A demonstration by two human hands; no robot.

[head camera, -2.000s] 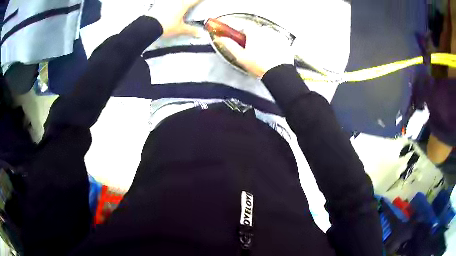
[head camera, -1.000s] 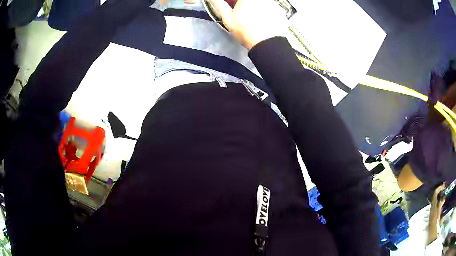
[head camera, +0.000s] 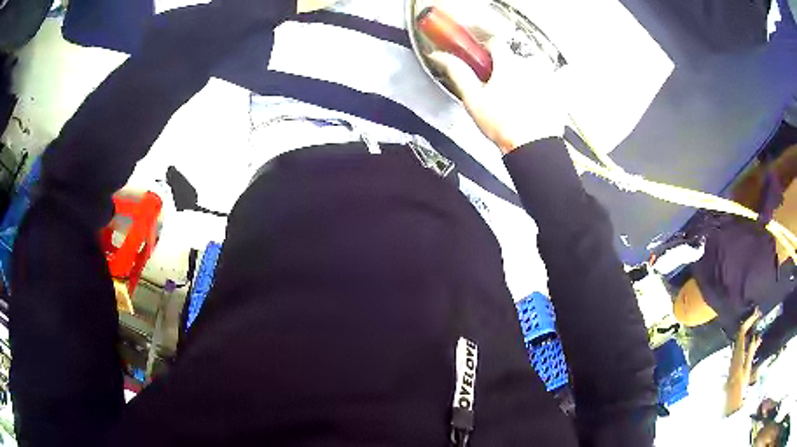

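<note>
A steam iron [head camera: 454, 39] with a red-brown handle and silver body stands on the pale garment panel [head camera: 349, 63] at the top of the view. My right hand [head camera: 494, 100] is closed on its handle. Dark strips [head camera: 349, 96] run across the pale cloth, one along the edge nearest me. My left hand [head camera: 313, 4] is almost wholly cut off by the top edge; only a sliver shows at the cuff, so its fingers are hidden. Glare whitens much of the panel.
Yellow hose and cord [head camera: 682, 194] run from the iron to the right over the navy table cover [head camera: 699, 113]. A red plastic stool or crate [head camera: 131, 231] and blue crates [head camera: 546, 340] are on the floor. Another person [head camera: 734, 271] is at the right.
The view has shifted, with the table now higher in the picture. The iron and my right hand appear farther right. My left hand has gone almost out at the top.
</note>
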